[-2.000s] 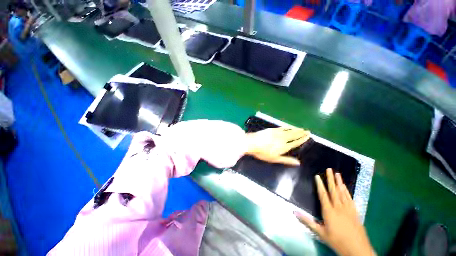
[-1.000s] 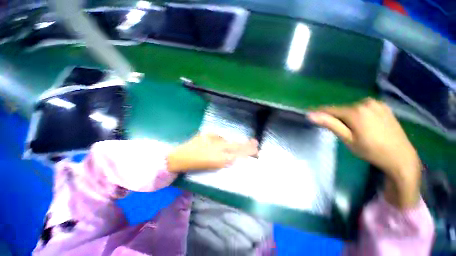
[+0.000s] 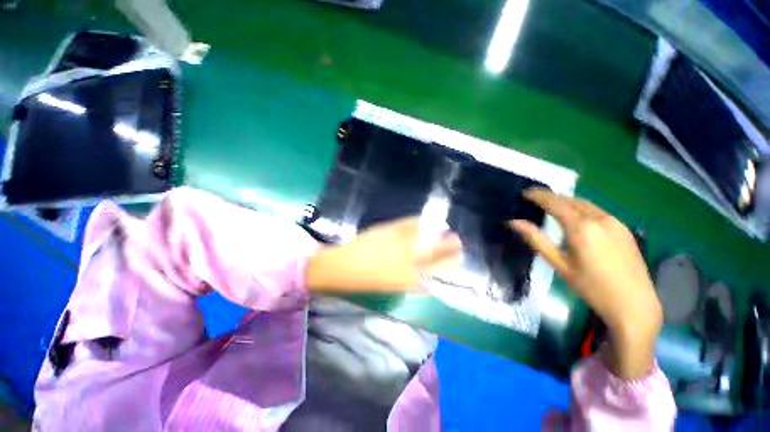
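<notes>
A black glossy display unit [image 3: 393, 181] lies flat on a white-silver foam sheet [image 3: 540, 166] in front of me. Small bracket-like blocks show at its left corners. My left hand [image 3: 384, 257] is over the near left edge of the unit, blurred, fingers pointing right; whether it touches the unit is unclear. My right hand [image 3: 595, 257] is at the unit's right end, thumb and fingers apart over the far right corner, nothing held between them.
Other display units on foam lie at the left [image 3: 89, 139] and far right [image 3: 705, 126]. A pale post [image 3: 156, 25] stands at the upper left. Right of my right hand are a round dish [image 3: 678, 283], another dish [image 3: 718, 304] and a long black tool [image 3: 754, 350].
The dark panel raised by my right hand at its far edge, with foam showing, now gives way to a black unit lying flat on the foam. My right hand has let go. The view has shifted.
</notes>
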